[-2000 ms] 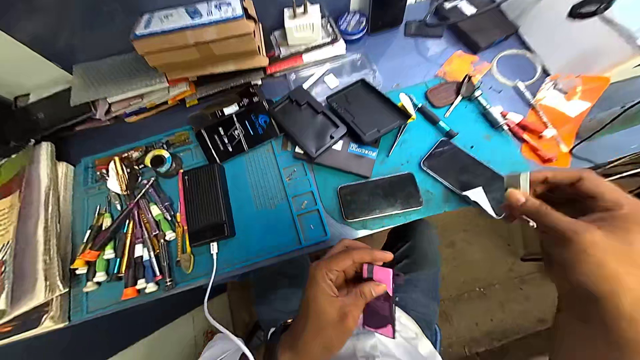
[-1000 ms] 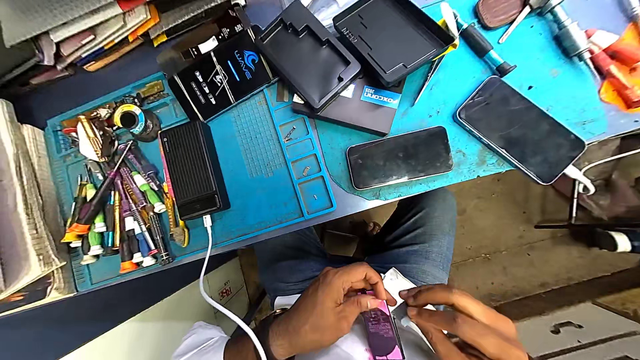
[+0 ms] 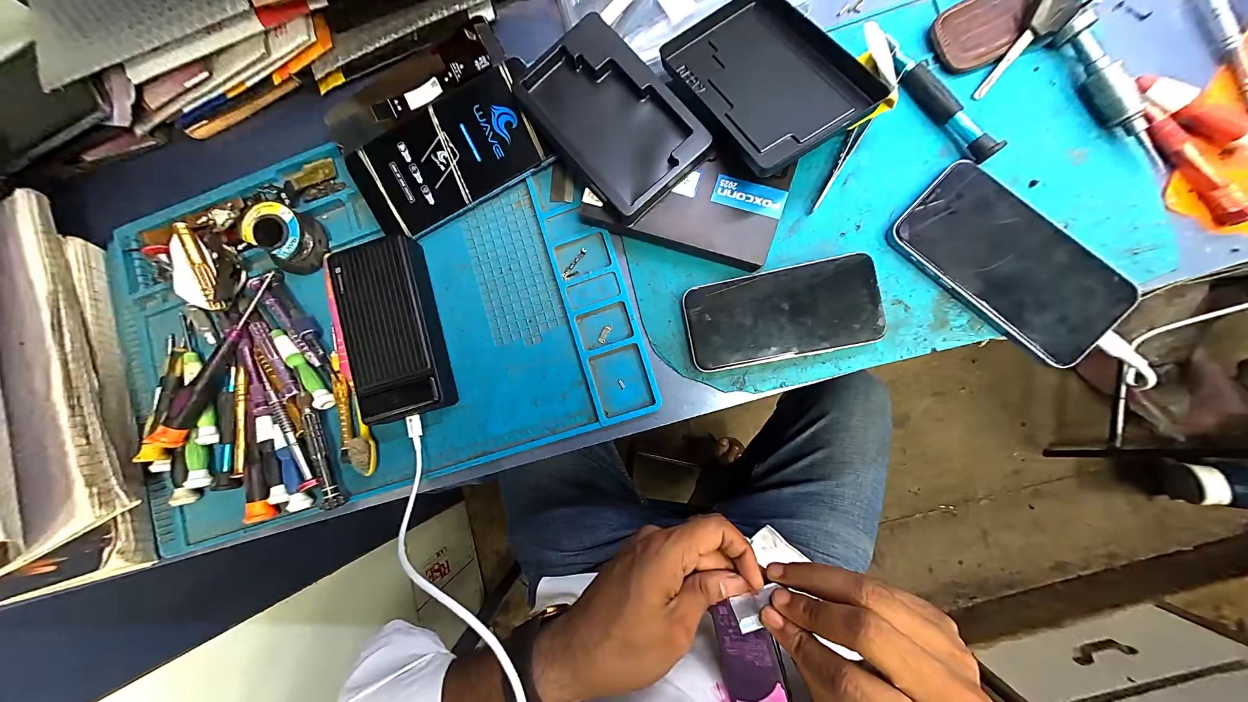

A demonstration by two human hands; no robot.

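Low over my lap, my left hand (image 3: 673, 595) and my right hand (image 3: 858, 624) meet at a small whitish piece (image 3: 751, 609), pinched between the fingertips of both. Right under it lies a flat purple-pink part (image 3: 749, 658), possibly a phone battery; my hands hide much of it. A white paper or card piece (image 3: 775, 546) shows behind the fingers. On the bench beyond, a dark-screened smartphone (image 3: 785, 312) lies flat near the edge. Another smartphone (image 3: 1014, 263), to its right, has a white cable plugged into its lower end.
Many precision screwdrivers (image 3: 244, 419) lie on a blue repair mat (image 3: 507, 380), beside a ribbed black device (image 3: 390, 331) with a white cable (image 3: 419, 565) hanging over the edge. Black plastic trays (image 3: 619, 117) rest on a black box (image 3: 692, 219). A blue-handled tool (image 3: 946, 107) lies at the back right.
Two seconds ago my right hand was at the right by the far phone; it has come to my left hand over the lap. That phone now has a cable in it. The view has shifted.
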